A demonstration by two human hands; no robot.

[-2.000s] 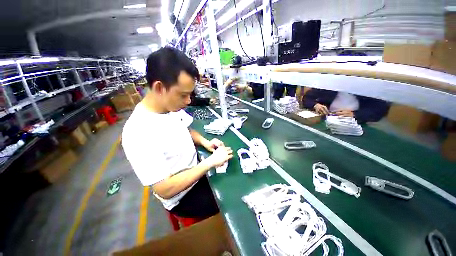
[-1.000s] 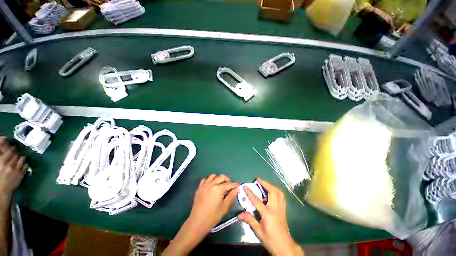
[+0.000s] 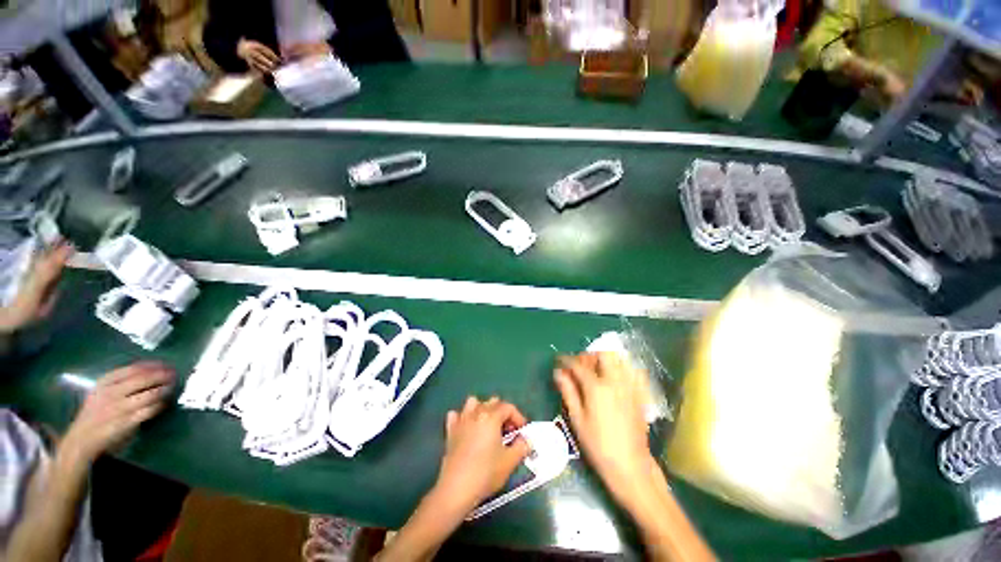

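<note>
A white loop unit [image 3: 546,448] lies at the near edge of the green bench, its round end to the right and its open loop towards the lower left. My left hand [image 3: 481,445] holds it, thumb and fingers at the round end. My right hand [image 3: 604,401] is over the bundle of thin white strips [image 3: 659,402] and hides much of it; whether its fingers grip a strip cannot be told. A pile of overlapping white loop units [image 3: 313,373] lies to the left of my hands.
A clear bag with a pale yellow mass [image 3: 757,406] stands at right. Stacked units [image 3: 741,206] and single units [image 3: 501,221] lie beyond the white line [image 3: 439,288]. Another person's hands [image 3: 123,404] are at left. An open cardboard box [image 3: 236,530] is below the bench edge.
My right hand has left the unit's round end and moved up and right onto the strips. My left hand stays on the unit. The neighbour's hands show more at left.
</note>
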